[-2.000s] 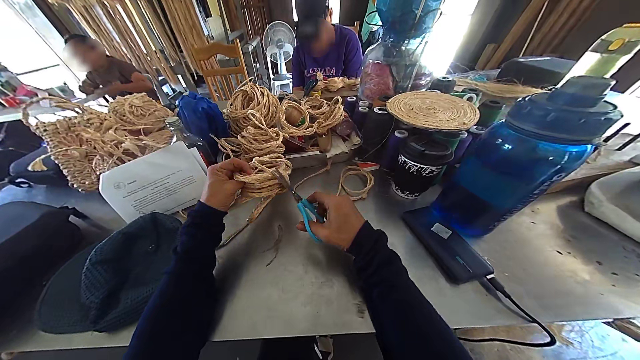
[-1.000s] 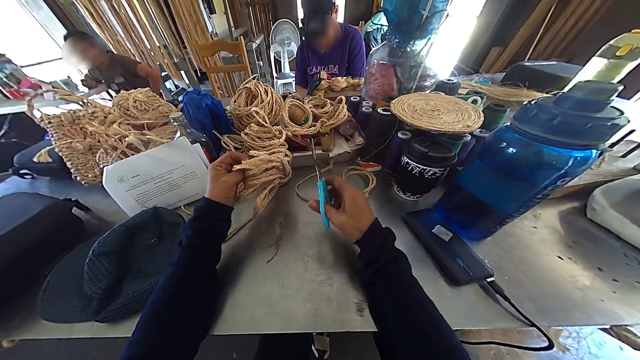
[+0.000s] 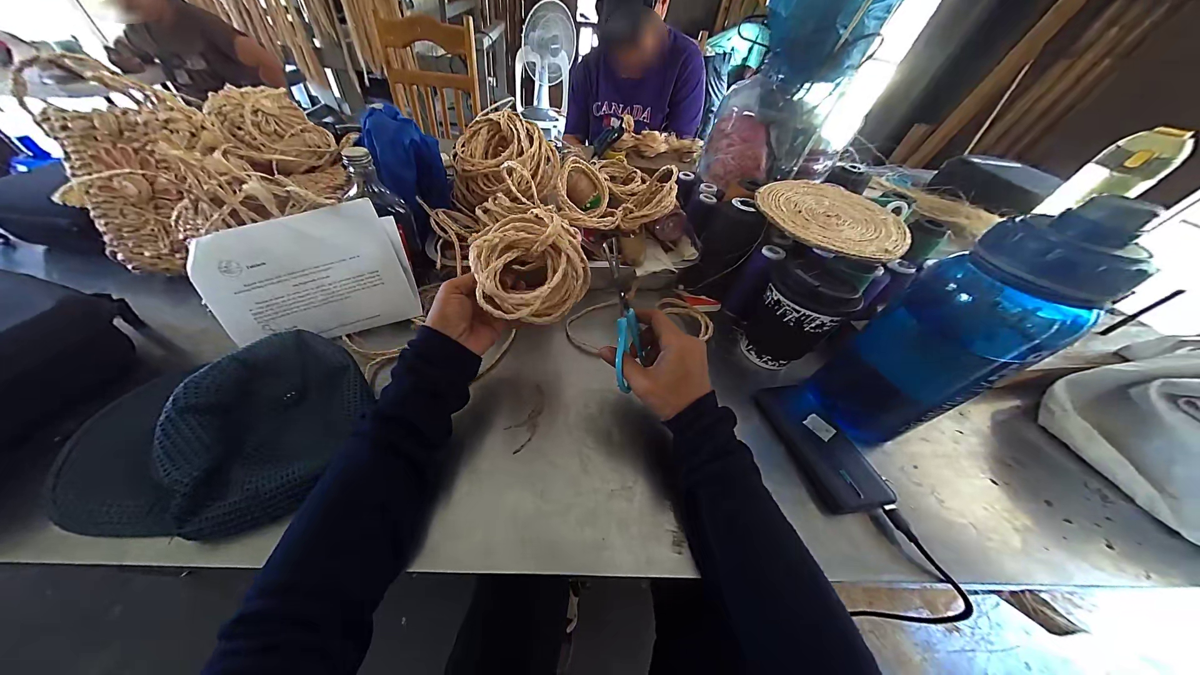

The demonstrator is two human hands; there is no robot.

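Note:
My left hand [image 3: 466,317] grips a round coil of braided natural-fibre cord [image 3: 564,251] by its lower left side, with the coil's ring facing me. In my right hand [image 3: 667,361] are scissors with light-blue handles [image 3: 626,349], their blades pointing up and away. The blades lie right of the coil and look nearly together. Behind the held coil sit more cord coils [image 3: 502,155], heaped near a tray. A loose loop of cord [image 3: 698,319] lies on the metal table just beyond my right hand.
A dark cap [image 3: 262,431], a printed sheet [image 3: 309,272], a glass bottle [image 3: 361,178] and a woven basket [image 3: 122,187] stand left. To the right are thread spools [image 3: 750,281], a round woven mat [image 3: 834,217], a blue water bottle [image 3: 966,319] and a phone with cable [image 3: 830,450]. A person sits opposite.
The cord bundle in my left hand has been raised and turned, and now shows as an open ring. The scissors, at the cord two seconds ago, have moved right, away from it.

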